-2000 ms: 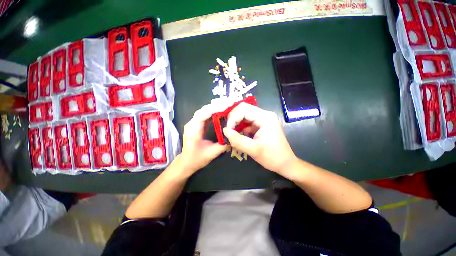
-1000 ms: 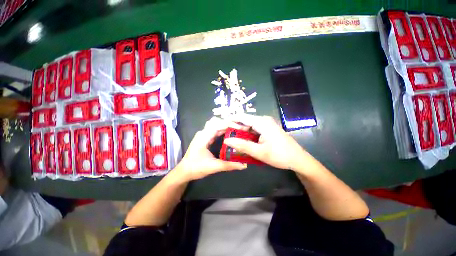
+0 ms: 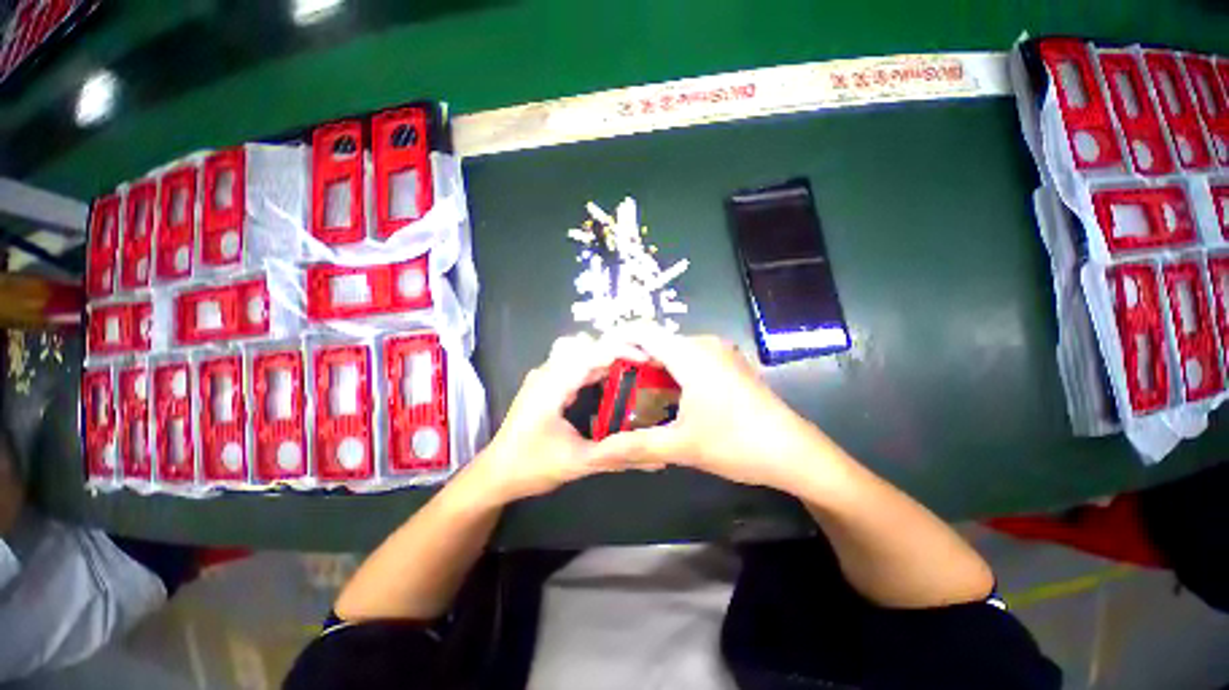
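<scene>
A red plastic housing (image 3: 617,399) is held between both hands at the middle front of the bench, tilted, with a dark band along it. My left hand (image 3: 539,429) grips it from the left side. My right hand (image 3: 721,411) grips it from the right side. Fingers of both hands cover much of the housing. A loose pile of small white parts (image 3: 627,276) lies just beyond the fingertips. Whether a small part is between the fingers cannot be told.
A black smartphone (image 3: 787,270) lies right of the pile. A lined tray (image 3: 290,317) with rows of red housings is at left, another lined tray (image 3: 1078,324) at right. A printed white strip (image 3: 566,124) crosses behind. A person's sleeve (image 3: 81,580) shows at lower left.
The housing has turned between my hands. My right hand has gone from pressing on it with the thumb to holding its side. The view has shifted slightly.
</scene>
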